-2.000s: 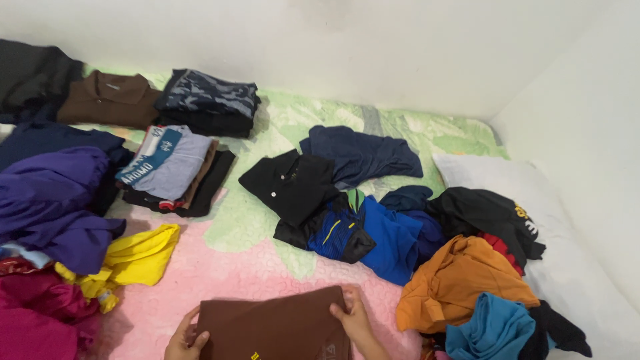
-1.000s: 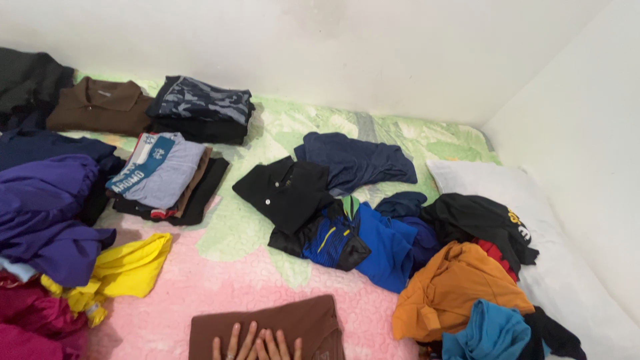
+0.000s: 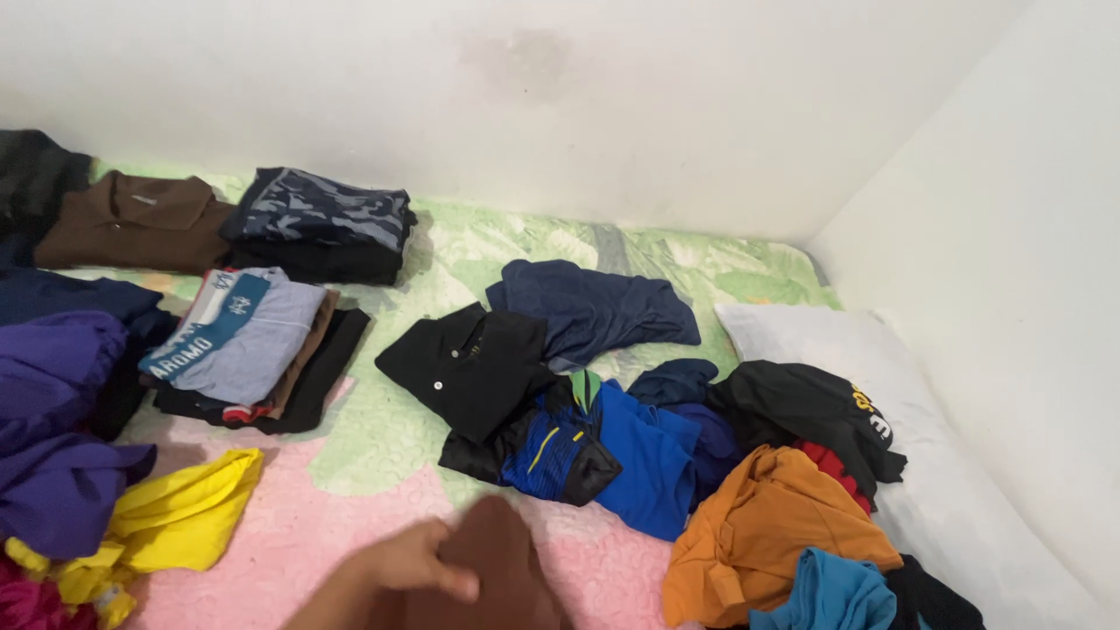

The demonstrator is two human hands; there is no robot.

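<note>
At the bottom centre my left hand (image 3: 411,560) pinches the brown garment (image 3: 499,560), which is lifted and bent upward in a blurred fold. Its lower part runs out of the frame. My right hand is not in view. Beyond the brown garment lie a black collared shirt (image 3: 472,367), a blue and black garment (image 3: 560,446) and a dark navy garment (image 3: 595,306). An orange garment (image 3: 770,525) lies to the right, with a teal one (image 3: 827,595) on its near side.
Folded stacks stand at the left: a brown polo shirt (image 3: 140,223), a camouflage garment (image 3: 324,210) on black cloth, and grey underwear (image 3: 262,341) on top. Purple (image 3: 52,367) and yellow clothes (image 3: 188,516) lie loosely nearer. A white pillow (image 3: 814,328) borders the right wall.
Both hands lay flat on the folded brown garment a second ago. Now my left hand has raised part of it, and my right hand has left the view.
</note>
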